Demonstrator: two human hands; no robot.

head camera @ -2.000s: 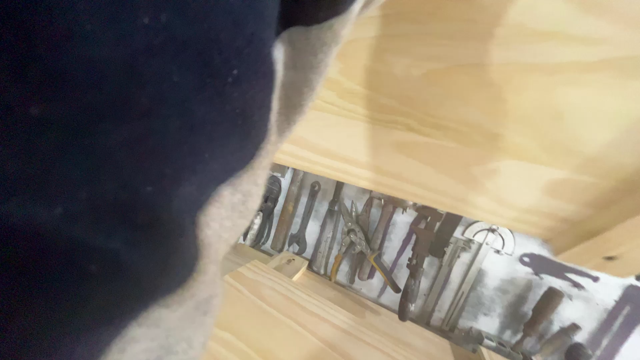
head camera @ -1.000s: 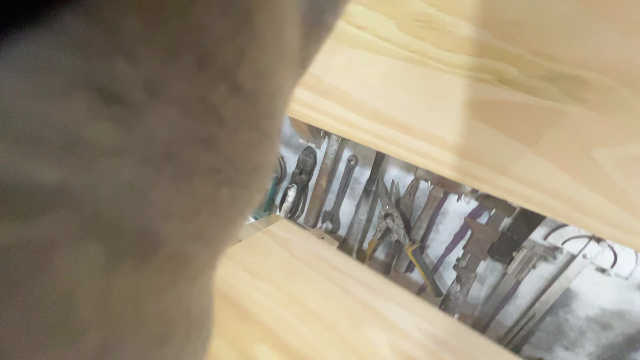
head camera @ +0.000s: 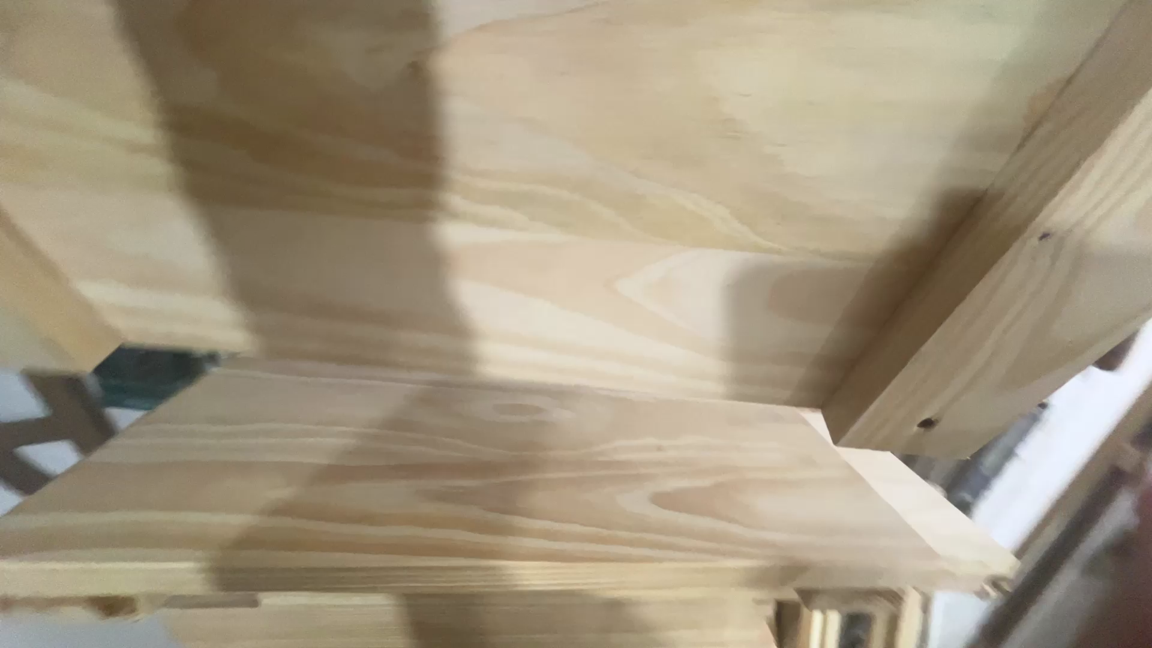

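Observation:
Neither of my hands shows in the head view, so what they hold or touch is hidden. A flat pine board (head camera: 504, 477) lies across the lower middle, its front edge facing me. Behind it rises a broad wooden panel (head camera: 585, 162), and the board's back edge runs along the panel's foot. Dark shadows fall across both. At the right a wooden post (head camera: 1017, 261) with small knots slants up beside the panel.
Another wooden upright (head camera: 49, 297) stands at the left edge. Past it is a dark green thing (head camera: 153, 373), blurred. Below the board is more wood (head camera: 504, 621). Blurred objects lie beyond the post at lower right.
The view has shifted a lot. The dark and beige cloth that filled the left side is out of view, and so is the row of hand tools seen through the gap.

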